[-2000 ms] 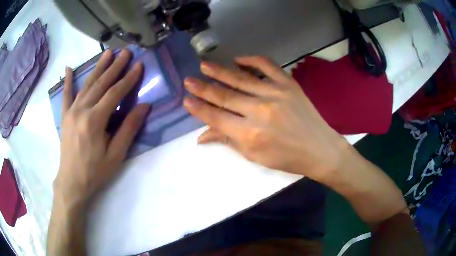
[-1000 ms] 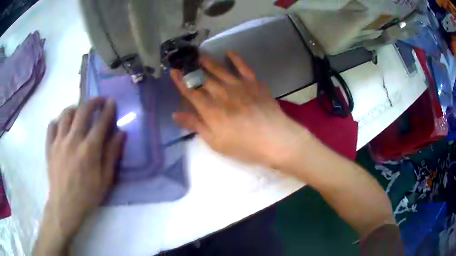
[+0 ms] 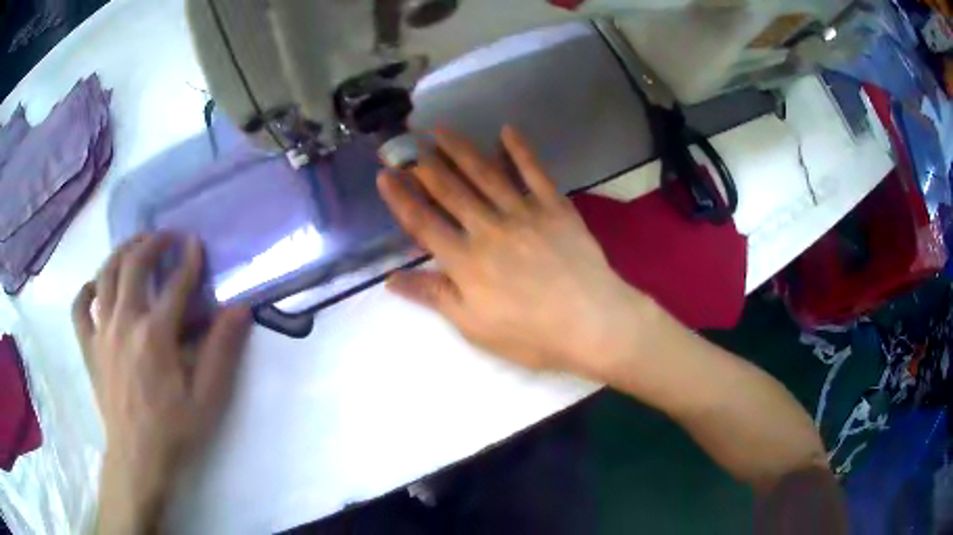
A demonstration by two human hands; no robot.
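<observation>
The clear bluish plastic template (image 3: pixel 251 209) lies closed under the needle and presser foot area (image 3: pixel 303 146) of the sewing machine. A mauve layer seems to show through it. Its dark looped edge tab (image 3: pixel 285 321) points toward me. My left hand (image 3: pixel 157 313) rests on the template's near left corner, fingers bent and somewhat blurred. My right hand (image 3: pixel 502 246) lies flat with spread fingers at the template's right end and on the grey bed plate (image 3: pixel 554 105), beside the presser foot. The template's right end is partly hidden by this hand.
Mauve panels (image 3: pixel 57 172) lie stacked at the far left, dark red panels (image 3: pixel 15 402) at the left edge. A dark red pile (image 3: pixel 669 256) lies at the right under the scissors (image 3: pixel 695 172). A red bin (image 3: pixel 862 256) stands on the floor at right.
The template has turned under the machine head: its long side first ran sideways, then toward me, and now sideways again with the tab facing me. Both hands stayed on it while the view shifted.
</observation>
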